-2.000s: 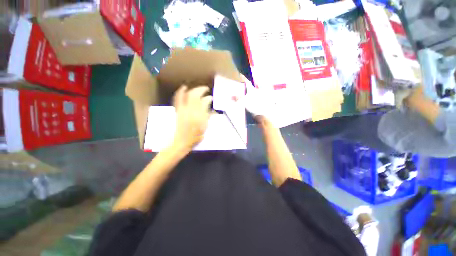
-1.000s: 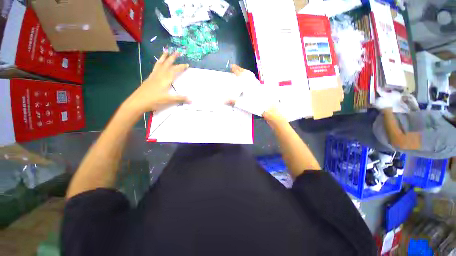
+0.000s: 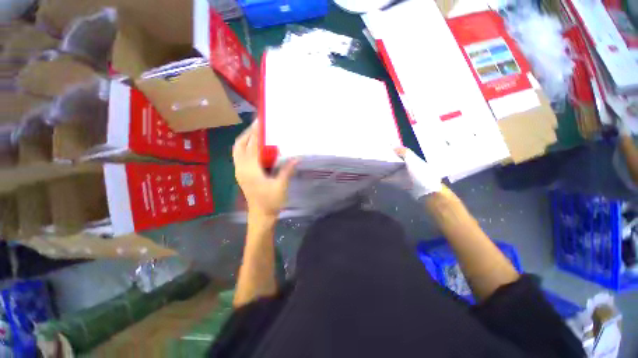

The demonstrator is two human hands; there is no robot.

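Note:
A retail carton [image 3: 329, 115] with a white face and red edges is in front of me, tilted, with a blurred printed side facing me. My left hand [image 3: 262, 171] is bare and grips its left side near a red corner. My right hand [image 3: 422, 173] wears a white glove and holds its right near corner. The carton's inside and far underside are hidden.
Open red and white cartons [image 3: 171, 192] stand in rows at the left. Flattened cartons [image 3: 441, 98] lie right of my carton. White packets [image 3: 322, 43] and a blue bin [image 3: 283, 10] are behind it. Blue crates [image 3: 591, 238] stand on the floor; a person's arm shows at far right.
The carton's open top, with white flaps under my hands, has given way to a plain white face with a printed side towards me. My hands have moved to its sides. The view has shifted left.

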